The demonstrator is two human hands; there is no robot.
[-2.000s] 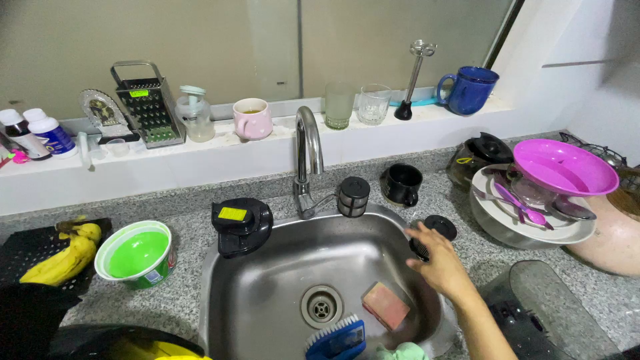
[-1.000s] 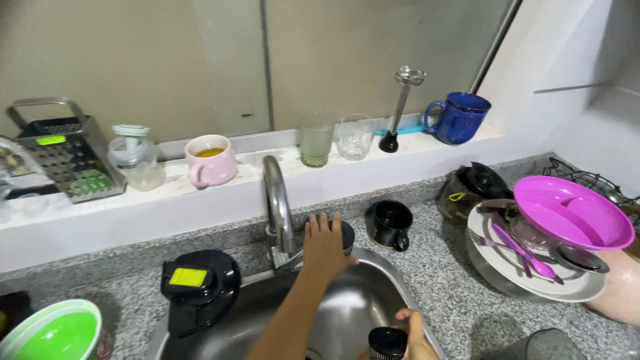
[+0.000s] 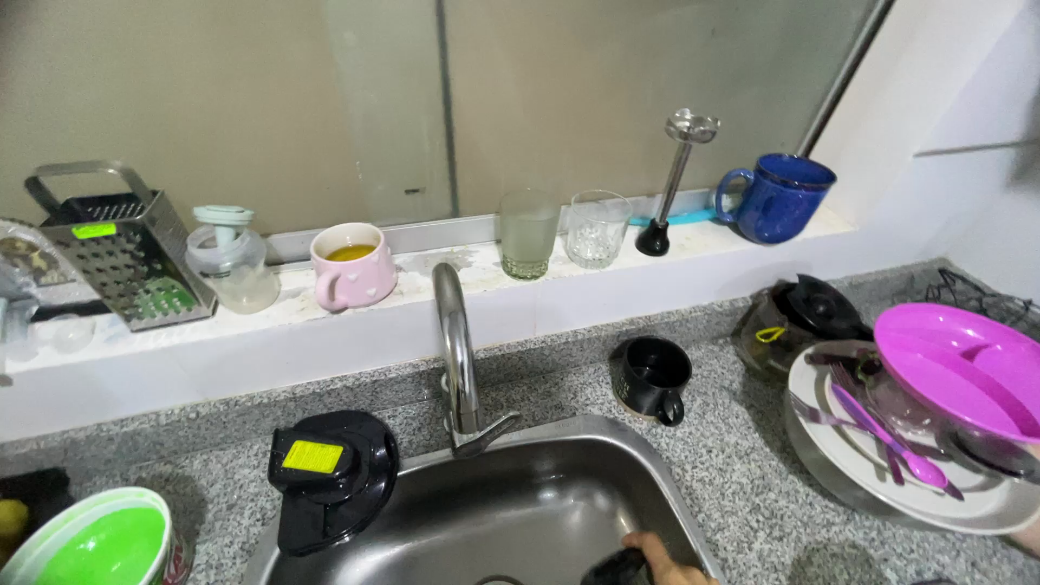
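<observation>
Low in the head view, my right hand (image 3: 668, 565) is partly visible over the right side of the stainless steel sink (image 3: 520, 479). Its fingers close on a dark, blurred object (image 3: 619, 567), cut off by the bottom edge. My left hand is out of view. The chrome faucet (image 3: 457, 349) stands behind the sink, its lever to the right. A black plastic part with a yellow label (image 3: 370, 455) rests over the sink's back left rim. A black mug (image 3: 654, 374) stands on the counter right of the faucet.
At right, a white plate (image 3: 821, 463) bears cutlery and a magenta divided plate (image 3: 959, 366); a glass pot with black lid (image 3: 821, 305) stands behind. A green-lined tub (image 3: 106, 544) is lower left. The sill holds a grater (image 3: 134, 260), pink mug (image 3: 357, 272), glasses (image 3: 528, 236) and blue mug (image 3: 780, 199).
My left hand, earlier reaching beside the faucet, has left view. The dark cylinder that stood there is gone from that spot. My right hand is lower in view, which has shifted.
</observation>
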